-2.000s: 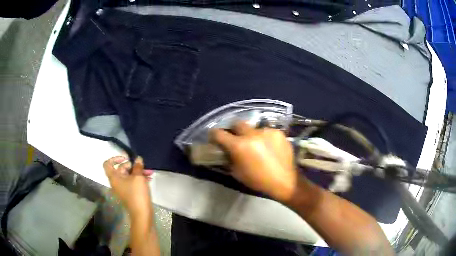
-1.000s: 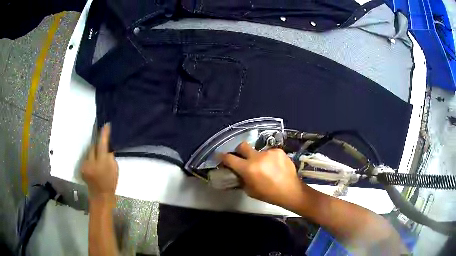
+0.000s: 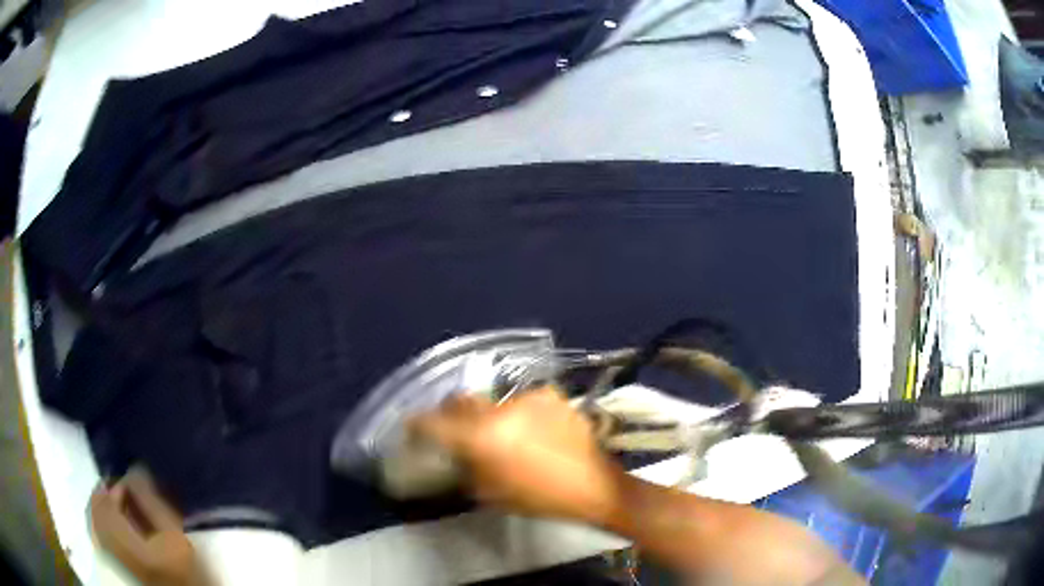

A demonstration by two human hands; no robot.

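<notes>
A dark navy denim garment [image 3: 641,252] lies over the white pressing table, its grey inside showing in a band behind the front panel. My right hand [image 3: 532,452] is closed on the handle of the steam iron [image 3: 395,401], which rests on the front panel near the table's near edge. The iron is blurred and its tip points left. My left hand [image 3: 147,527] is at the lower left, at the garment's near left edge. It is blurred, and I cannot tell whether its fingers grip the cloth.
The steam hose [image 3: 916,414] runs from the iron to the right. A blue crate [image 3: 904,40] is at the top right and another blue crate [image 3: 853,515] is below the hose. The white table edge [image 3: 872,229] curves along the right.
My view has shifted, so the garment appears turned and farther left. The iron, still in my right hand, appears farther left. My left hand was pointing along the garment edge and is now lower left.
</notes>
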